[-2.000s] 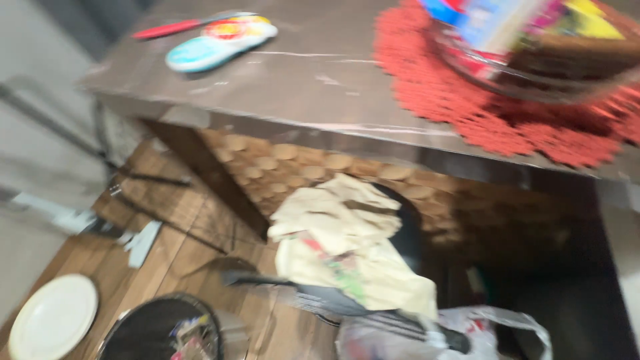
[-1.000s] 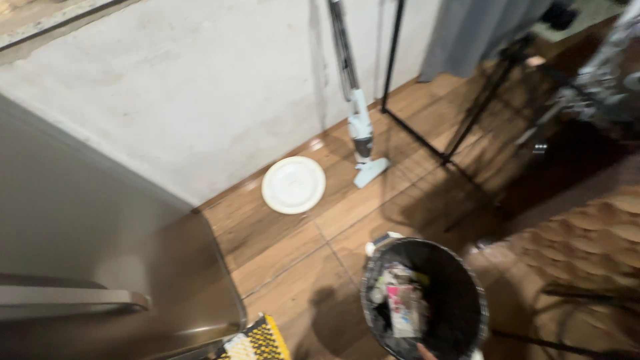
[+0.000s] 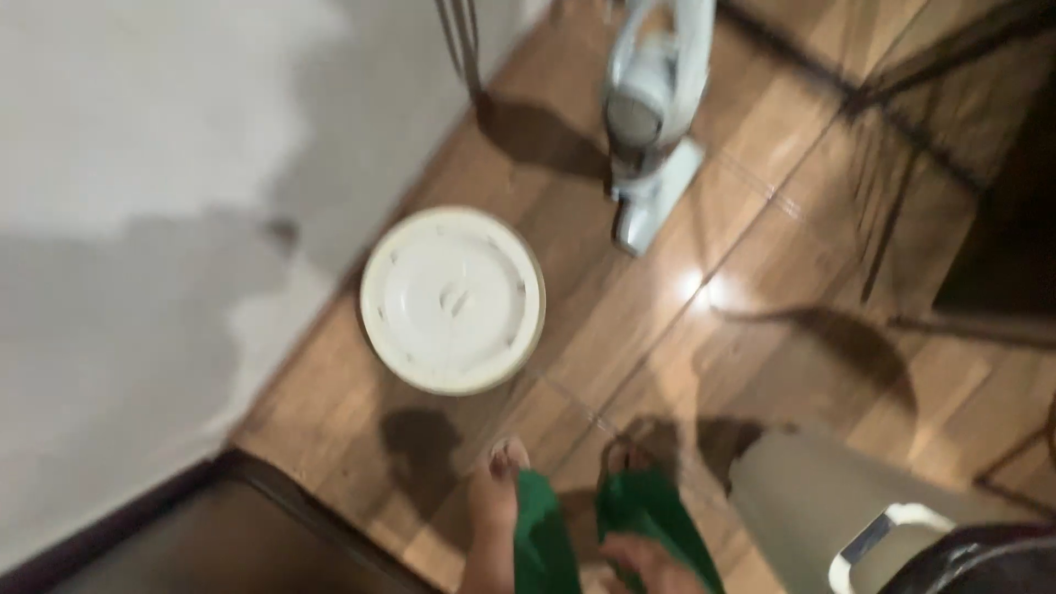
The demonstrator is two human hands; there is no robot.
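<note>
My right hand (image 3: 648, 565) is blurred at the bottom edge, over a green trouser leg (image 3: 656, 520); its fingers point left, and I cannot tell whether it holds anything. Bare skin (image 3: 491, 528) shows left of the other green trouser leg (image 3: 540, 528); whether this is my left arm and hand or a leg and foot is unclear. A round white dish or lid (image 3: 454, 301) lies on the wood-look floor, ahead of my feet. The head of a pale stick vacuum cleaner (image 3: 656, 194) rests on the floor beyond it to the right.
A grey bin (image 3: 792, 495) with a white handle (image 3: 854, 544) and a dark liner (image 3: 982, 561) stands at the lower right. A pale wall (image 3: 165, 165) bounds the left. A dark-edged panel (image 3: 247, 528) fills the lower left corner. Dark thin legs (image 3: 891, 91) stand at the upper right.
The view has swung from the table to the floor by the wall, and the round white thing now appears closer. My right hand is at the bottom edge; a fingertip showed over the bin one second ago.
</note>
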